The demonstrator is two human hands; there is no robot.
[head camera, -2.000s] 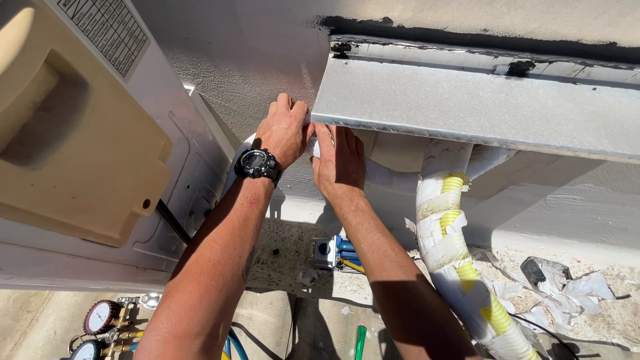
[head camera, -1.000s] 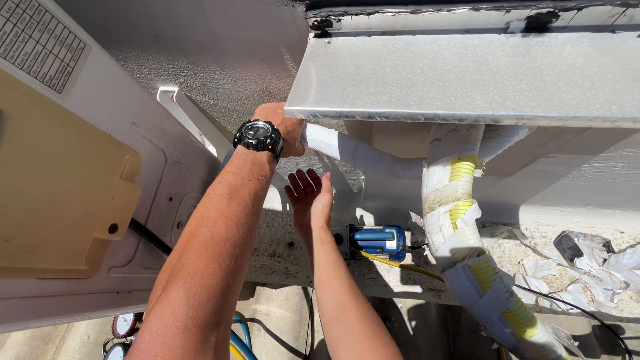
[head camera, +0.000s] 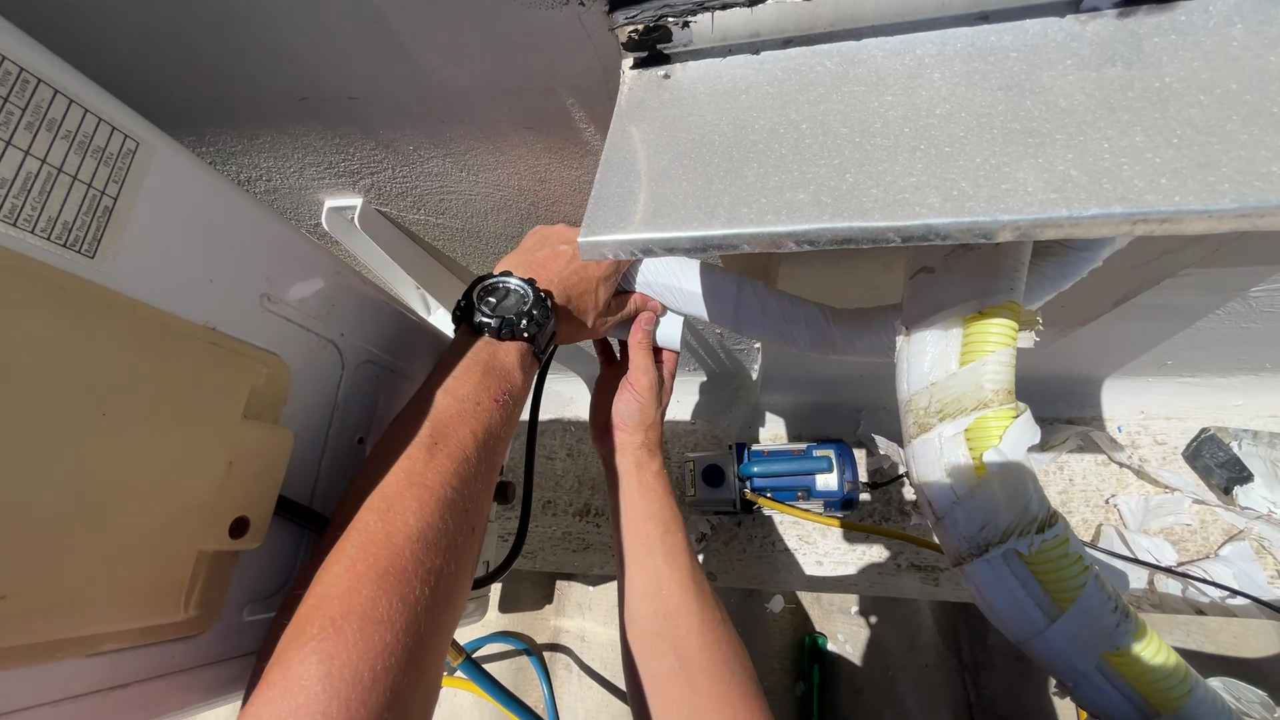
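A pipe wrapped in white tape runs leftward beneath a grey sheet-metal cover. My left hand, with a black watch on its wrist, is closed around the pipe's left end by the cover's corner; some of its fingers are hidden. Just below it, my right hand pinches a short white piece, seemingly a roll of tape, between thumb and fingers. Both hands are close together at this roll.
An outdoor air-conditioning unit stands at the left, with a white bracket behind it. A blue vacuum pump with a yellow hose sits below. A thick wrapped bundle with yellow corrugated conduit descends at the right, near torn tape scraps.
My right hand, apart from the left and open-fingered one second ago, has risen to it and now grips the white piece. My left hand stays by the cover's corner.
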